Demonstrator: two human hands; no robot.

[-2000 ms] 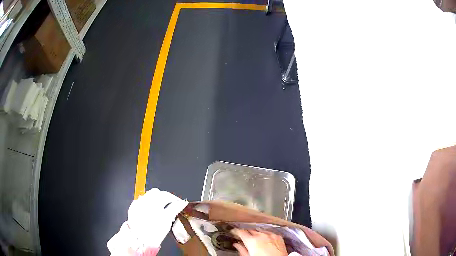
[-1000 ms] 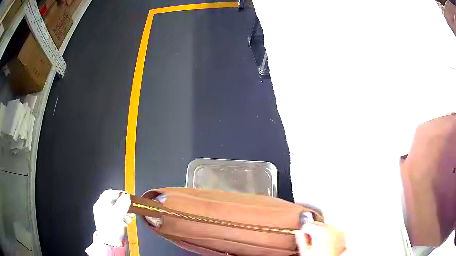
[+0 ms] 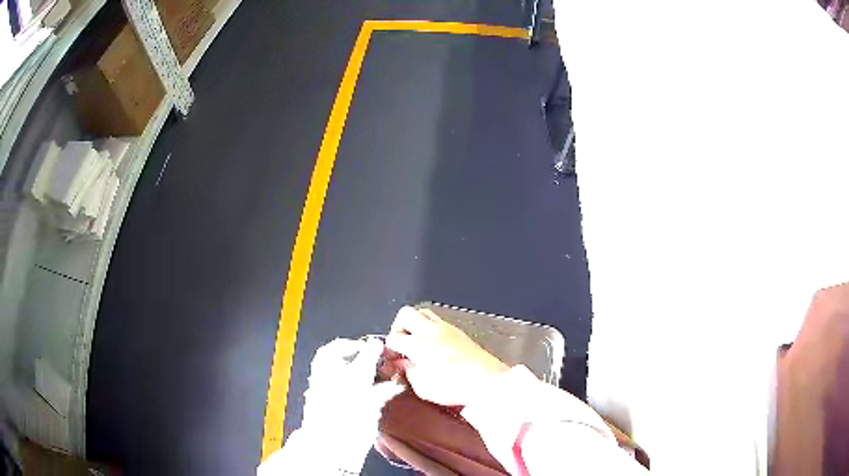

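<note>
A brown handbag (image 3: 437,429) is at the bottom centre, partly hidden under my right forearm. My left hand (image 3: 346,383), in a white glove, is at the bag's left end with its fingers closed around a small part there. My bare right hand (image 3: 430,351) reaches across to the same end, its fingers pinching the same spot. The gripped part is mostly hidden between the fingers, and the bag's mouth cannot be seen clearly.
A grey rounded stool top (image 3: 521,340) is behind the bag. The white table (image 3: 707,186) fills the right side, with another brown bag (image 3: 817,390) on it. Shelving with a carton (image 3: 126,79) and white paper piles (image 3: 82,181) stands at left. A yellow line (image 3: 316,200) crosses the dark floor.
The bag was stretched level between both hands, its zipper line showing. Now my right hand has moved left from the right end to join my left hand, and the forearm covers the bag.
</note>
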